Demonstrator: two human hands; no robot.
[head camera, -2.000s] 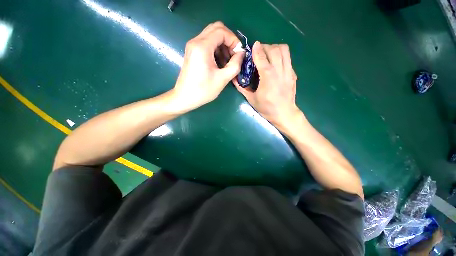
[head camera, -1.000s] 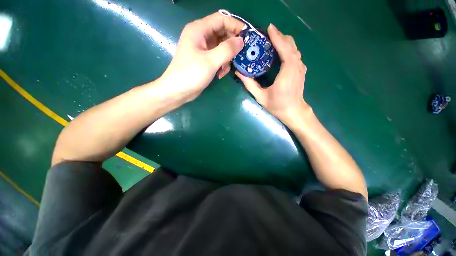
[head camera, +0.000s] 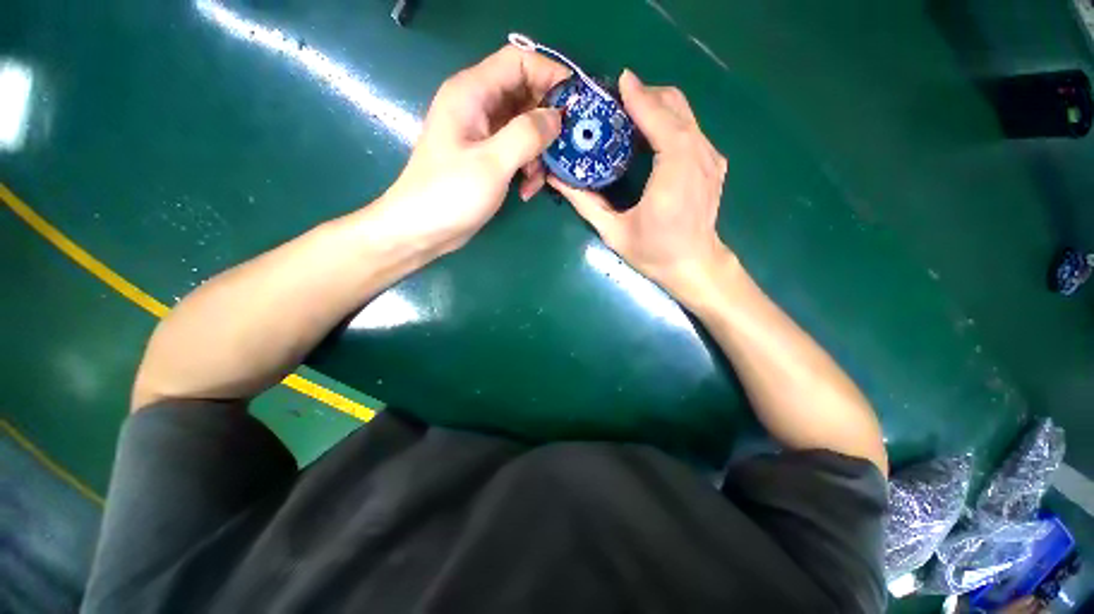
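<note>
A round blue circuit-board unit (head camera: 588, 134) with a pale centre hole is held face up above the green tabletop. A thin white wire lead (head camera: 558, 56) runs from its top edge to the upper left and ends in a small white disc (head camera: 521, 42). My left hand (head camera: 486, 150) pinches the unit's left edge, with the thumb on its face. My right hand (head camera: 672, 174) grips the unit's right and lower edge between fingers and thumb. The unit's underside is hidden.
The glossy green tabletop (head camera: 516, 336) lies around my hands. A black housing (head camera: 1041, 106) lies at the upper right, and another round unit (head camera: 1068, 271) is at the right edge. Clear plastic bags (head camera: 930, 510) and a blue bin (head camera: 1041, 564) are at the lower right.
The unit was edge-on two seconds ago and now shows its blue face. Since one second ago it and both hands have shifted slightly left.
</note>
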